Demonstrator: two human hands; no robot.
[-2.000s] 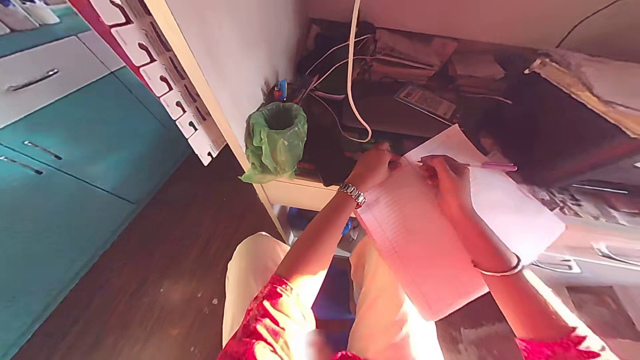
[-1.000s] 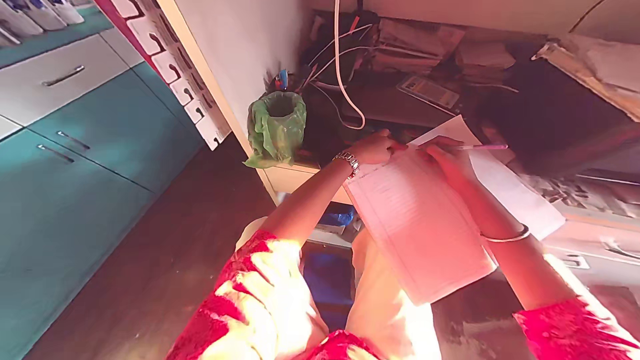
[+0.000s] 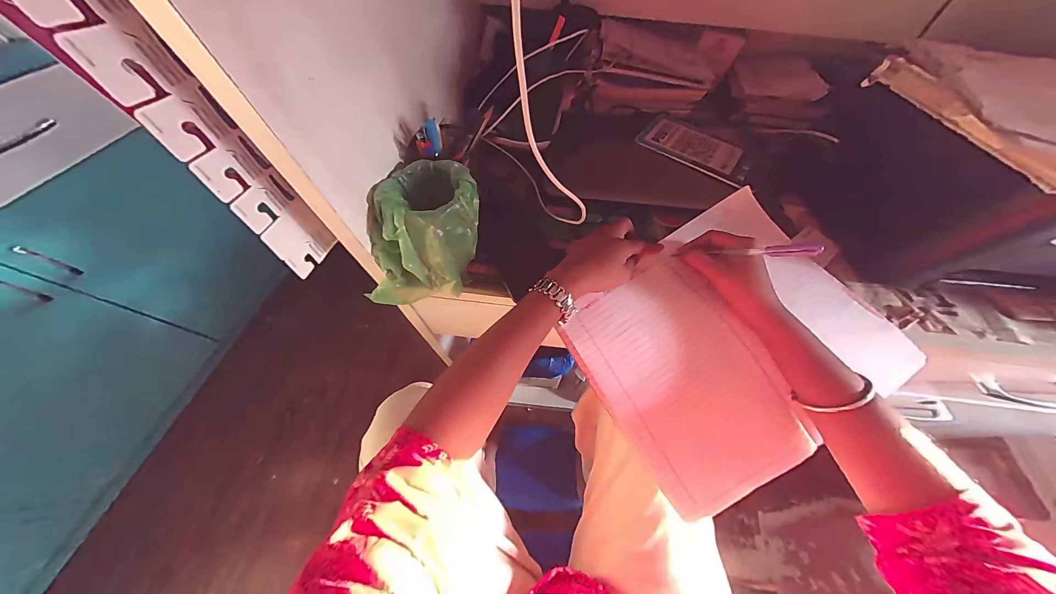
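A notebook with ruled pages (image 3: 685,396) lies open over the desk's front edge, tinted red by the light. My left hand (image 3: 606,256) rests at its upper left edge, fingers bent, a metal watch band at the wrist; whether it grips anything is unclear. In my right hand (image 3: 730,268) is a pink-purple pen (image 3: 796,250), its rear end pointing right, its tip hidden. That hand lies on the upper part of the page, with a bangle on the forearm. A whiter sheet (image 3: 850,322) shows under and beyond my right wrist.
A container lined with a green plastic bag (image 3: 425,235) stands left of my left hand. A white cable (image 3: 528,124) hangs before stacked papers (image 3: 660,62). Behind the notebook lies a card with a printed code (image 3: 691,150). A large dark object (image 3: 899,181) stands at right.
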